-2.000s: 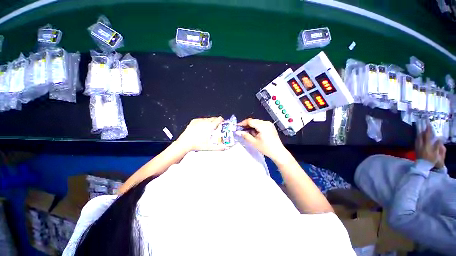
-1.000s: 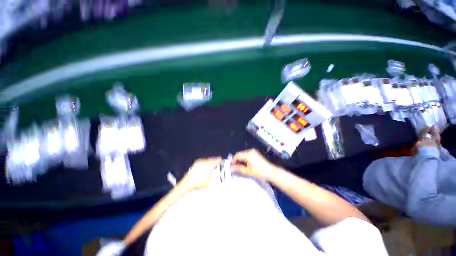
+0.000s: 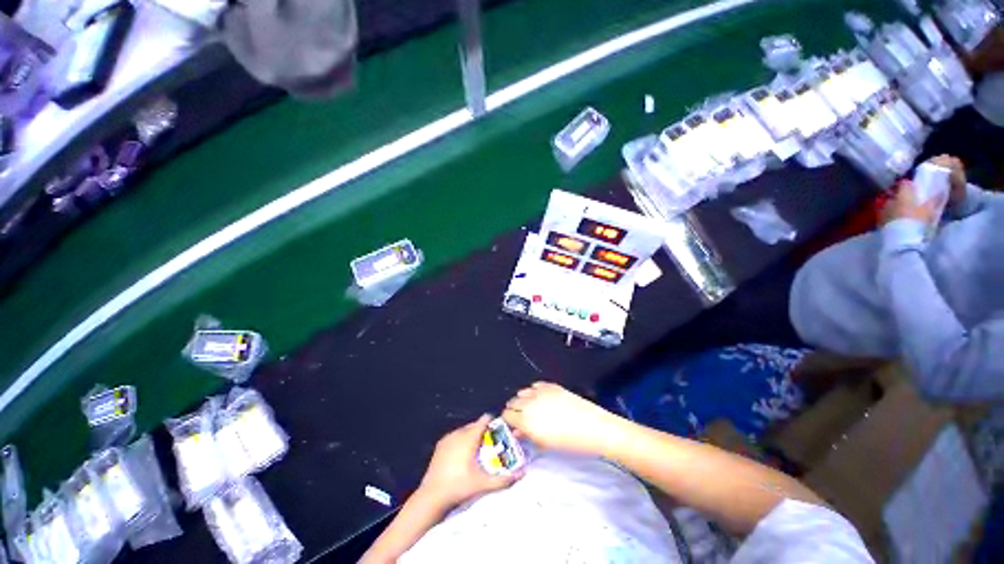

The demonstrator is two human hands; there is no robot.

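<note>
My left hand [image 3: 457,463] is closed around a power bank unit [image 3: 501,446], low in the middle, with its white frame, yellow patch and dark inner parts showing. My right hand [image 3: 542,416] is at the unit's upper right edge with fingers curled; whether it grips the unit or a small piece cannot be told. The white tester [image 3: 584,270] stands on the black bench above my hands, its five red displays lit, with a row of green and red buttons.
Bagged units [image 3: 248,435] lie at left; more bagged units [image 3: 760,127] fill the bench at right. Several single units, one [image 3: 385,264] near the middle, lie on the green belt [image 3: 297,286]. Another person's hands [image 3: 919,198] hold a white piece at right. Cartons [image 3: 848,430] stand below.
The view has turned and tilted. The unit stays between my hands, now with its yellow patch showing. The other person's hands now hold up a white piece.
</note>
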